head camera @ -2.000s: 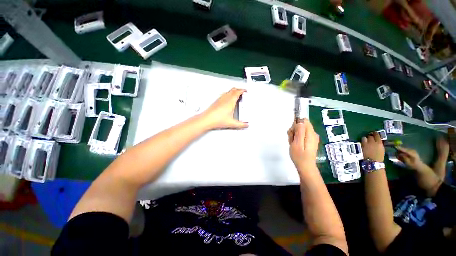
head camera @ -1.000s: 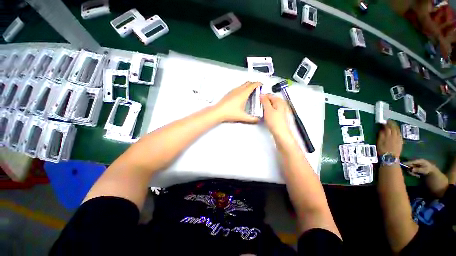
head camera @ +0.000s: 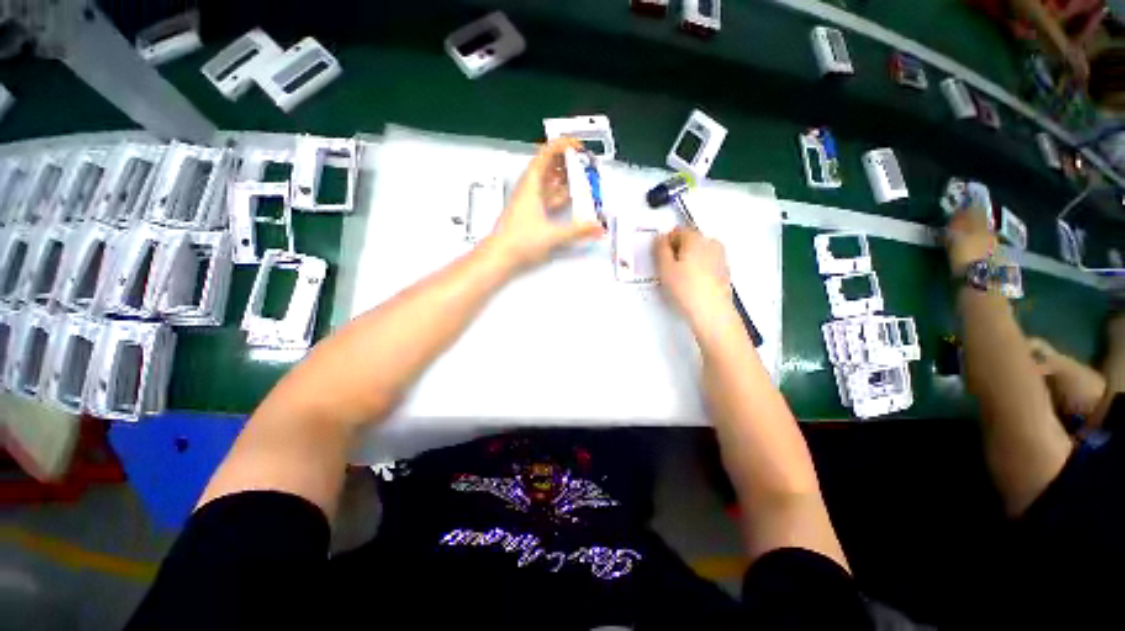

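Note:
My left hand [head camera: 538, 210] holds an open white device unit [head camera: 585, 191] above the upper middle of the white mat [head camera: 494, 358]. Blue and red parts show in the unit's open side. My right hand [head camera: 693, 265] grips the right edge of a white front frame [head camera: 638, 252], low over the mat or on it; I cannot tell which. The mallet [head camera: 672, 189] lies on the mat, its head up and its black handle running partly behind my right hand. A pale frame-like piece [head camera: 485, 207] lies on the mat left of my left hand.
Stacked white frames [head camera: 132, 366] stand in rows at left, with loose frames [head camera: 285, 300] beside them. Paired frames [head camera: 872, 361] lie right of the mat. White units lie on the green belt [head camera: 407, 93] beyond. Another worker's hand [head camera: 971, 237] is at right.
The mallet has gone from my right hand to the mat. The unit and front frame are now apart, one in each hand. The other worker's hand has moved up toward the belt.

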